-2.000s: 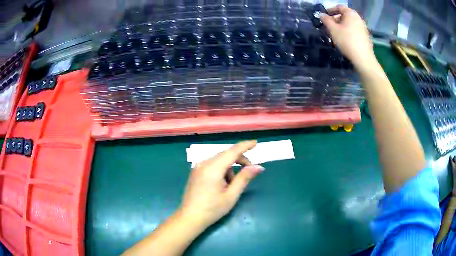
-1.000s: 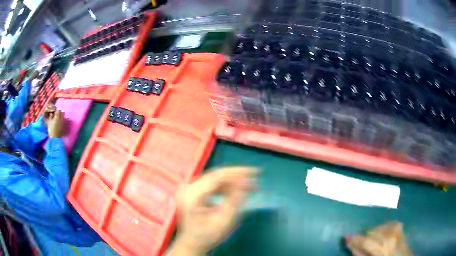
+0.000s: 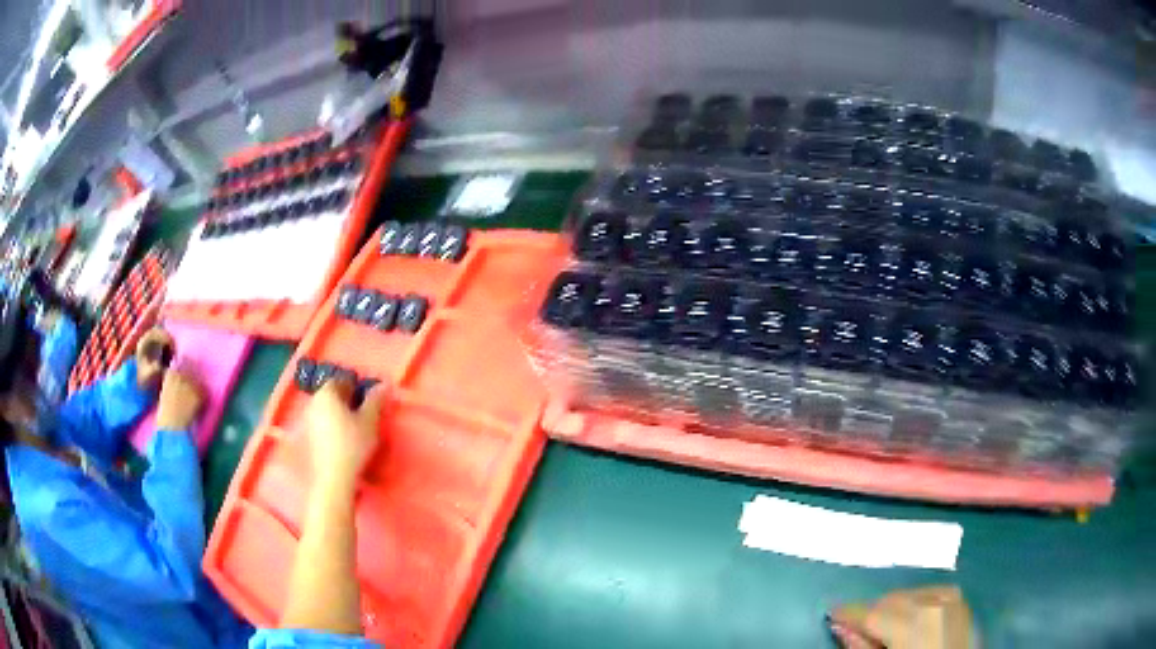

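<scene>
My left hand (image 3: 337,437) is over the coral-red compartment tray (image 3: 437,437). Its fingers are around a black housing at the right end of the nearest short row of black housings (image 3: 317,377); the fingers partly hide it. Two more short rows of black housings, a middle one (image 3: 380,308) and a far one (image 3: 423,240), lie in the tray behind. My right hand (image 3: 906,620) is blurred and cut off by the bottom edge. A small dark spot shows at its fingertips, but I cannot tell whether it holds anything.
A tall stack of clear blister trays (image 3: 837,273) with black parts stands on a coral-red support tray (image 3: 824,464). A white strip (image 3: 849,534) lies on the green bench (image 3: 634,558). At left, a blue-sleeved person (image 3: 108,520) works at a pink mat (image 3: 216,368), beside another coral-red tray (image 3: 269,317).
The view has swung left, bringing the whole compartment tray and the neighbour into sight. My left hand has moved onto the nearest housing row. My right hand has come down from the clear stack.
</scene>
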